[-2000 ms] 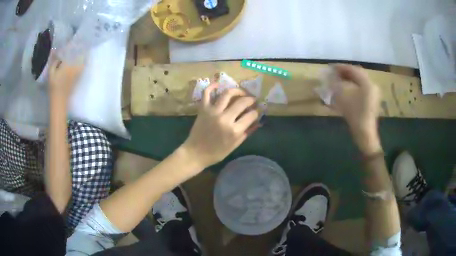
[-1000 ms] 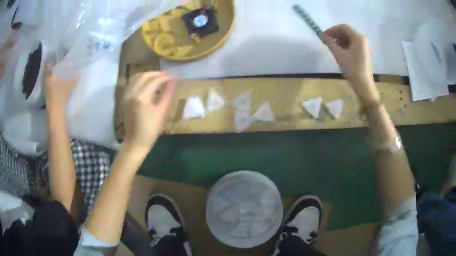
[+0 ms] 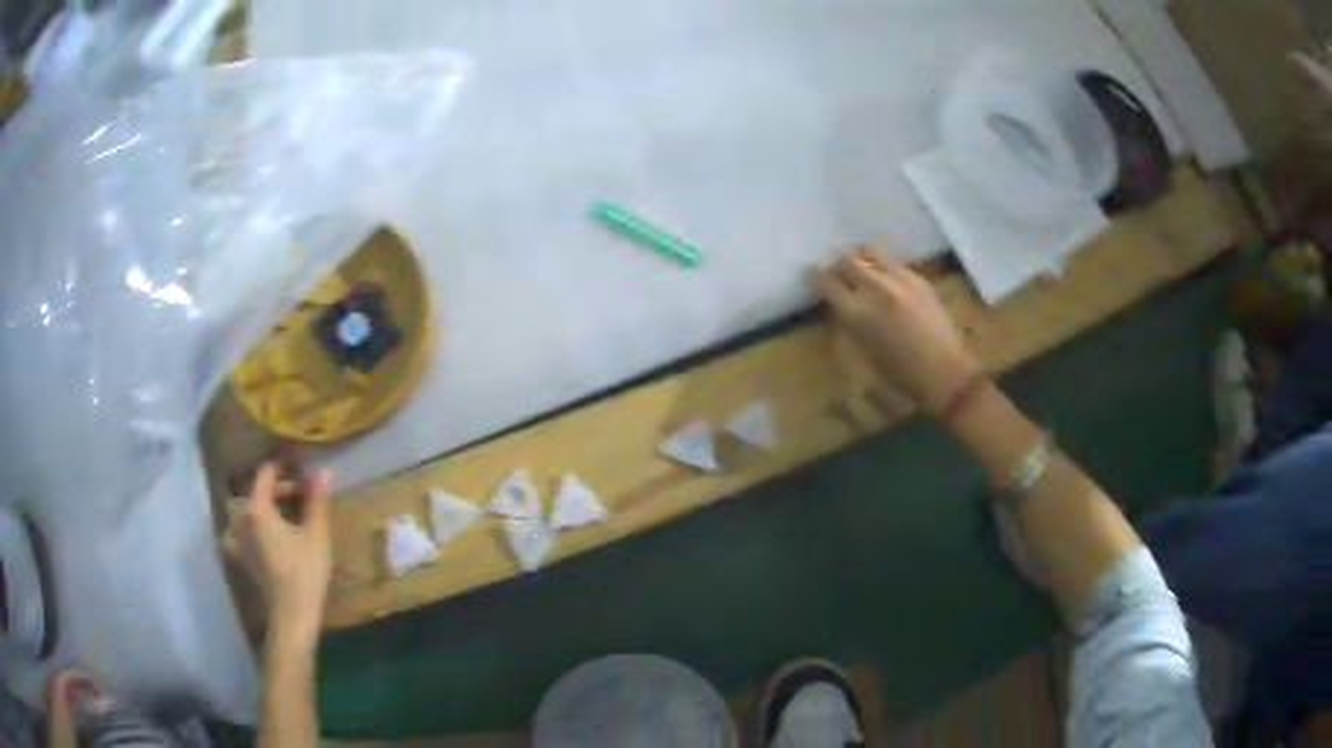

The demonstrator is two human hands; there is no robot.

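Note:
White triangular pieces (image 3: pixel 577 501) lie in a loose row on the wooden plank (image 3: pixel 643 538), several at the left and two (image 3: pixel 752 425) farther right. My left hand (image 3: pixel 281 538) is at the plank's left end, just below the yellow housing, thumb and fingers curled near each other; whether it holds something small is too blurred to tell. My right hand (image 3: pixel 894 325) rests at the plank's back edge, right of the triangles, its fingertips down and partly hidden. The green strip (image 3: pixel 647 234) lies on the white foam sheet, touched by neither hand.
The yellow housing (image 3: pixel 409 373) with a black square module (image 3: pixel 357 327) sits partly under a clear plastic bag (image 3: pixel 161 219). White sheets (image 3: pixel 993 234) and a translucent round part (image 3: pixel 1023 135) are at the right. A round tub (image 3: pixel 631 712) and shoe (image 3: pixel 812 716) are below.
The view has turned and shifted right. The green strip, held in my right hand a second ago, now lies on the foam. My right hand has moved down to the plank edge, my left to its left end.

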